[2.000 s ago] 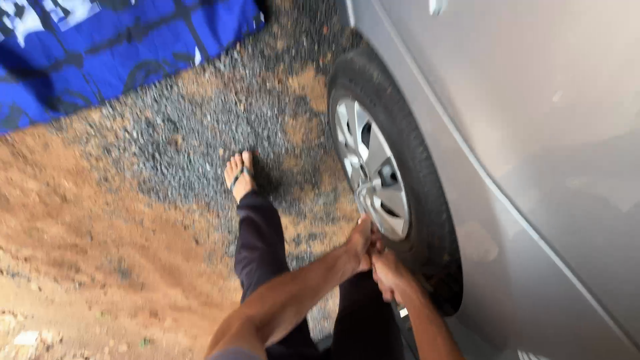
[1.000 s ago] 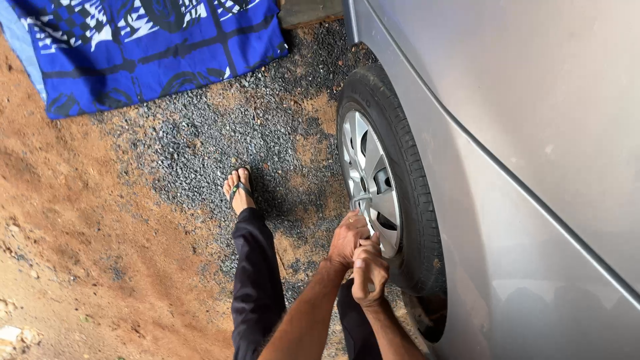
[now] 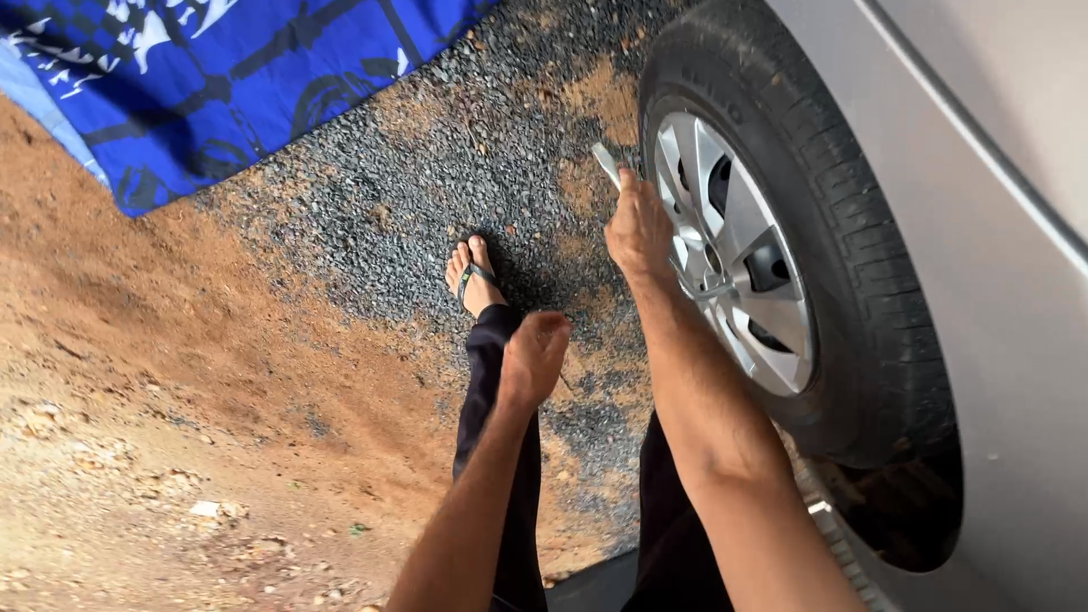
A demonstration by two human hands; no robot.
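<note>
My right hand [image 3: 637, 228] is closed around a metal tool with a flat, blade-like end [image 3: 606, 163] that sticks out past the fingers. The rest of the tool is hidden by the hand. This hand is just left of the silver multi-spoke wheel cover [image 3: 769, 316] on a car wheel; whether it touches the cover I cannot tell. The black tyre [image 3: 875, 246] surrounds the cover. My left hand [image 3: 535, 357] is lower and further left, above my trouser leg, with its fingers loosely curled and nothing visible in it.
The silver car body [image 3: 1028, 357] fills the right side. A blue patterned cloth [image 3: 255, 76] lies at the upper left. Grey gravel [image 3: 374, 212] and reddish soil [image 3: 212, 340] cover the ground. My foot in a flip-flop [image 3: 476, 276] rests on the gravel.
My hands were together at the wheel cover and are now apart. The left one has moved away from the wheel, while the right one holds the tool beside it. The view is closer to the wheel.
</note>
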